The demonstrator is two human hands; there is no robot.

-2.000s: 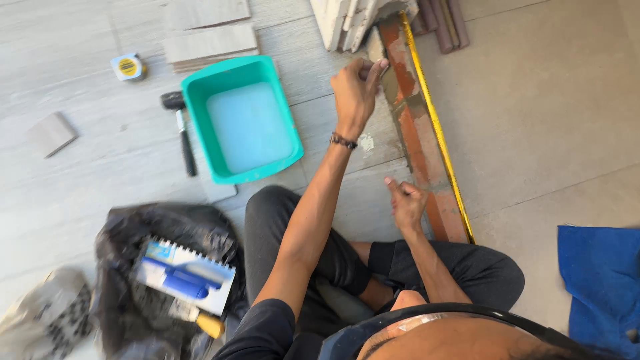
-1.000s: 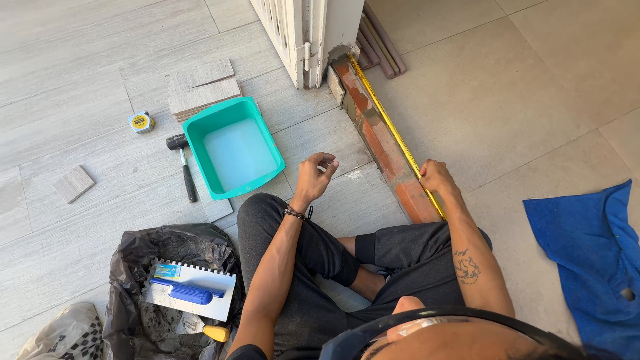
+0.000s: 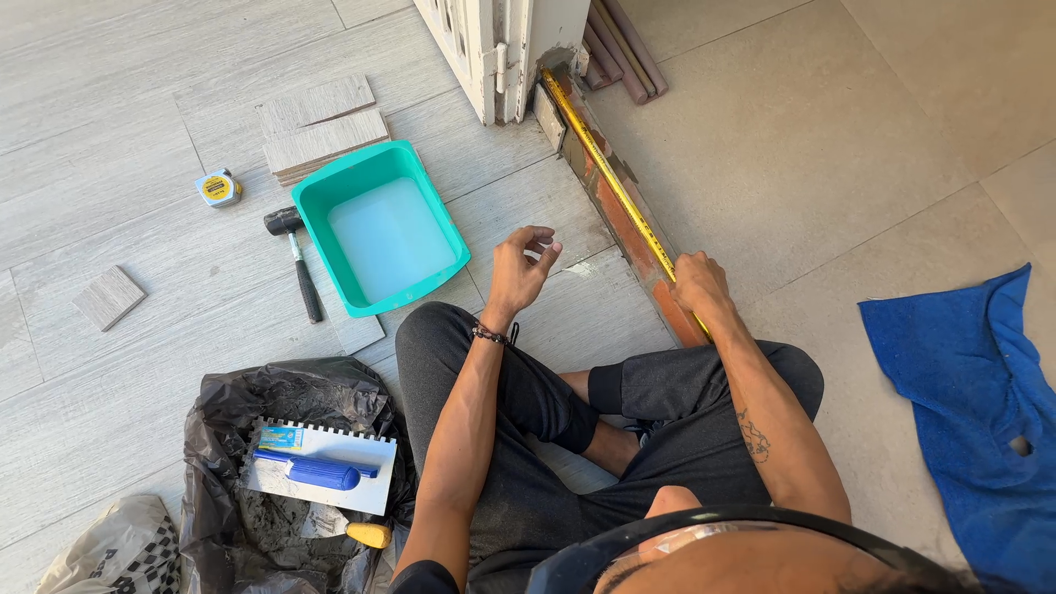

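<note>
A yellow measuring tape blade point(image 3: 610, 176) lies extended along a narrow brick and mortar threshold strip point(image 3: 629, 235), running from the foot of the white door frame toward my knee. My right hand point(image 3: 700, 282) grips the blade near its lower end. Bent fingers and a raised thumb shape my left hand point(image 3: 525, 268), which is held above the wood-look floor tiles, left of the strip; no object shows in it. Against the door frame, a short tile piece point(image 3: 548, 118) stands at the strip's side. A dark beaded bracelet point(image 3: 490, 332) circles my left wrist.
Left of me are a turquoise basin point(image 3: 317, 239) of cloudy water, a rubber mallet point(image 3: 303, 272), a tape measure case point(image 3: 219, 189), cut tiles point(image 3: 326, 142) and a loose tile point(image 3: 110, 298). A notched trowel point(image 3: 322, 472) and a putty knife point(image 3: 351, 528) rest in a mortar-filled black bag. Right lies a blue towel point(image 3: 965, 363).
Since the oldest frame, my right hand has moved onto the tape blade, and my left hand has drawn back from near the door frame. Between the last two frames both hands stay nearly in place.
</note>
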